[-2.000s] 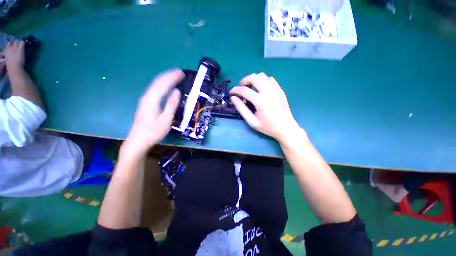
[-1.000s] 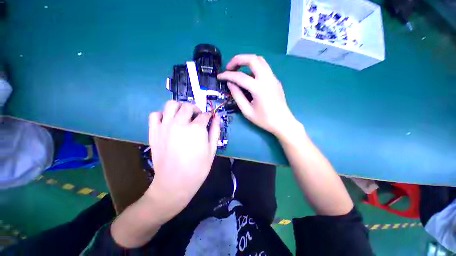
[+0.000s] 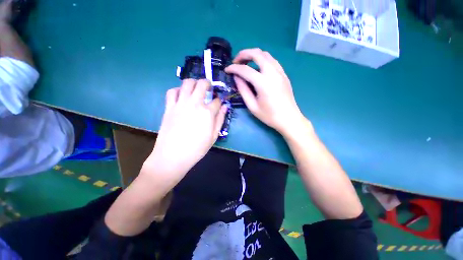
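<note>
The black half-assembled device (image 3: 194, 67) lies on the green bench with its internals exposed and a round black barrel (image 3: 219, 46) at its far end. A white flat ribbon cable (image 3: 207, 65) runs along it. My left hand (image 3: 190, 114) is over the device's near part, its thumb and fingers pinching at the ribbon's near end, which they partly hide. My right hand (image 3: 266, 91) is at the device's right side, its fingertips touching the body beside the barrel. Coloured wires between the hands are small and blurred.
A white box (image 3: 350, 48) of small parts stands at the far right of the bench. Another person's arm and white sleeve (image 3: 15, 84) are at the left. Below the bench edge are a cardboard box (image 3: 133, 152) and a red object (image 3: 424, 218).
My left hand has come from beside the device onto its near part. The device has turned more upright in view. My right hand has moved its fingertips up toward the barrel.
</note>
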